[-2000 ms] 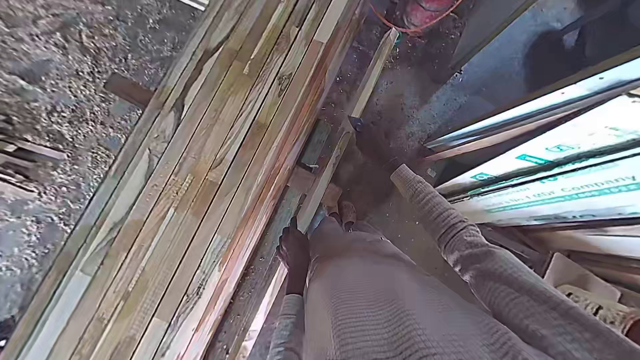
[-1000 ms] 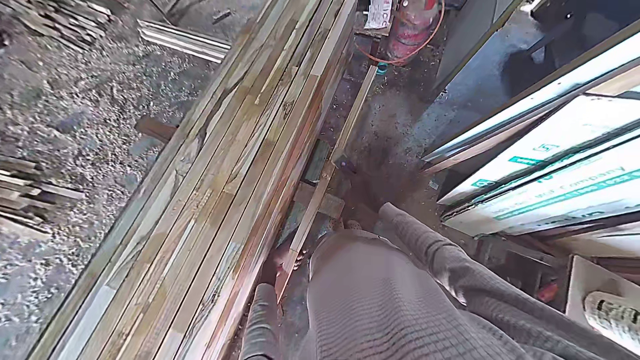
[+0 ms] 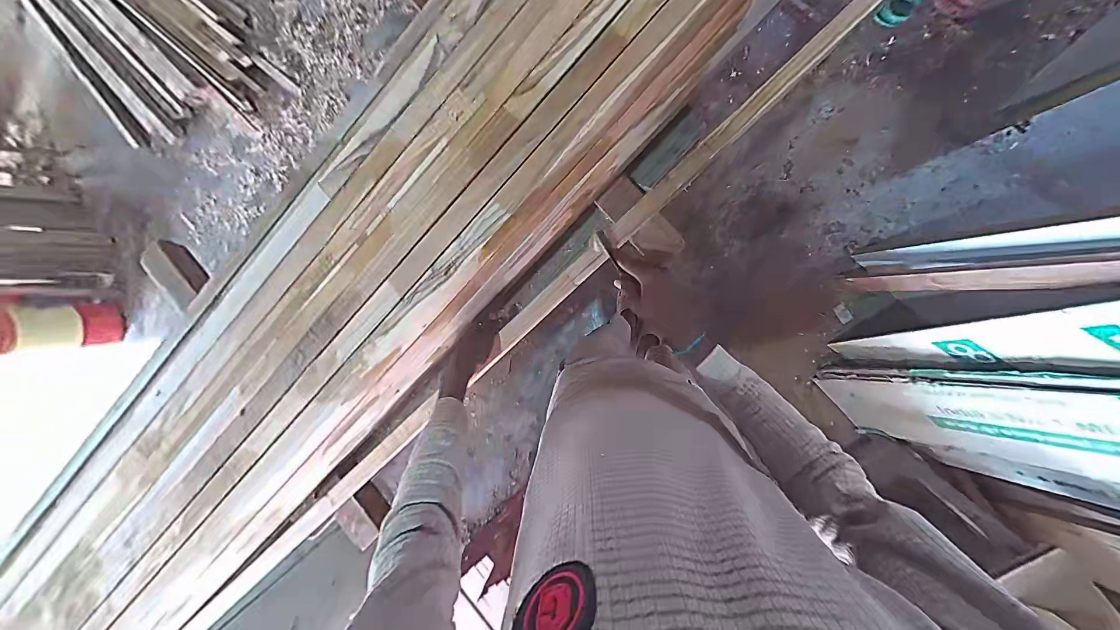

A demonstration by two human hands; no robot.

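Observation:
A long narrow wooden strip (image 3: 735, 122) runs diagonally beside a broad row of wooden boards (image 3: 420, 236) laid side by side. My left hand (image 3: 472, 354) grips the strip's lower part, close to the boards' edge. Farther up, my right hand (image 3: 643, 280) is at the strip, dark and blurred; a small thing seems to be at its fingertips, too unclear to name. Whether those fingers close on the strip cannot be told. Short wooden blocks (image 3: 623, 199) lie under the strip and the edge of the boards.
Wrapped panels (image 3: 997, 350) bearing printing stand at the right. Thin wood strips (image 3: 131, 61) are piled on the littered floor at the upper left. A wooden block (image 3: 175, 271) juts from the boards' left side. A red and yellow cylindrical thing (image 3: 61, 328) is at the left edge.
The view has turned and shifted. My right hand, around a dark thing on the strip two seconds ago, is now lower along it, nearer my body. My left hand remains at the strip's lower part.

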